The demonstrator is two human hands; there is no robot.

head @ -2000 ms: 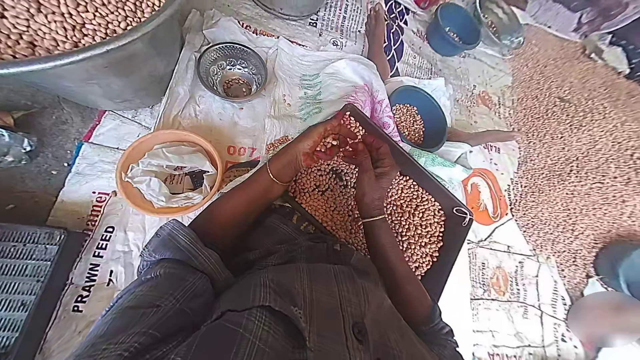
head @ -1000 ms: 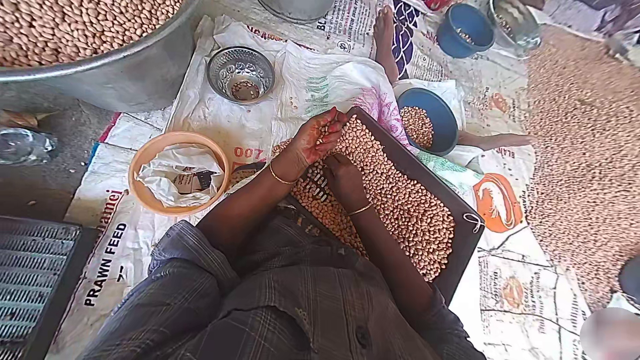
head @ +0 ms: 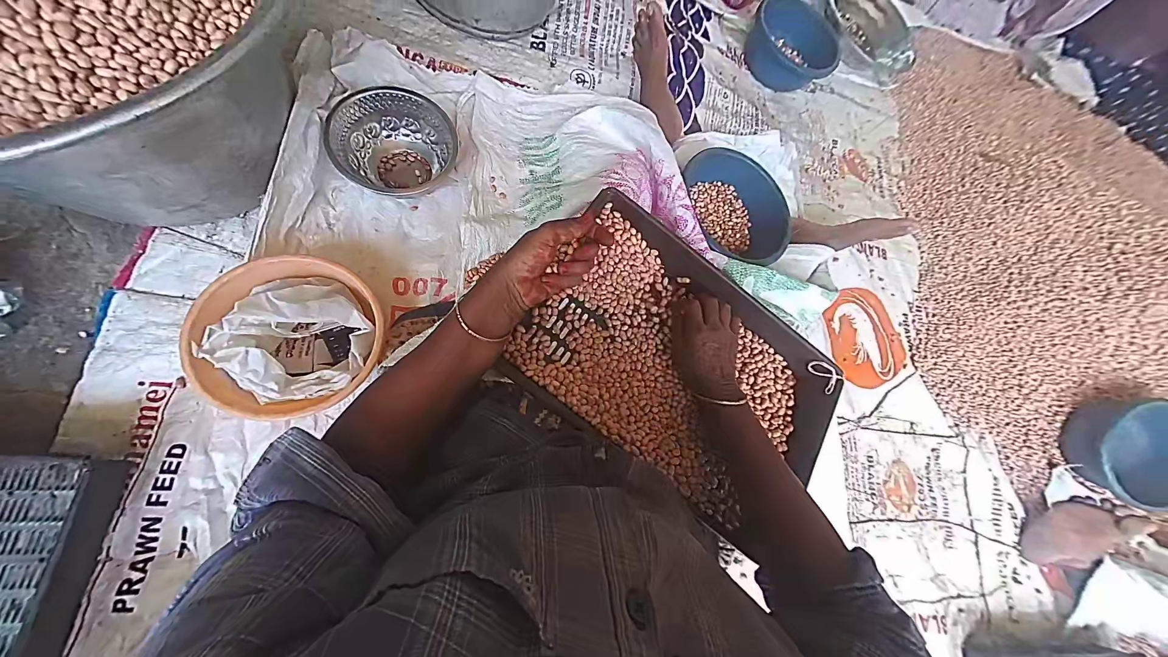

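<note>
A dark shallow tray (head: 815, 401) with a grid of slots, partly showing, lies tilted across my lap and holds a layer of peanut kernels (head: 630, 365). Over its upper left part is my left hand (head: 558, 260), palm side partly up and fingers curled; kernels show by the fingers, but whether it grips them is unclear. My right hand (head: 710, 342) rests back up on the kernels, nearer the tray's right edge, its fingertips hidden among them. Each wrist wears a thin bangle.
An orange basin (head: 193, 342) with a white bag stands left; a patterned metal bowl (head: 342, 137) lies beyond. A blue bowl (head: 771, 205) of kernels adjoins the tray's far side, near another person's feet (head: 853, 233). A large metal tub (head: 182, 164) and a wide kernel heap (head: 1031, 228) flank the sacks.
My hands were together over the tray two seconds ago. They are now apart, my right hand having moved right onto the kernels. More of the tray's slots show than in the oldest frame.
</note>
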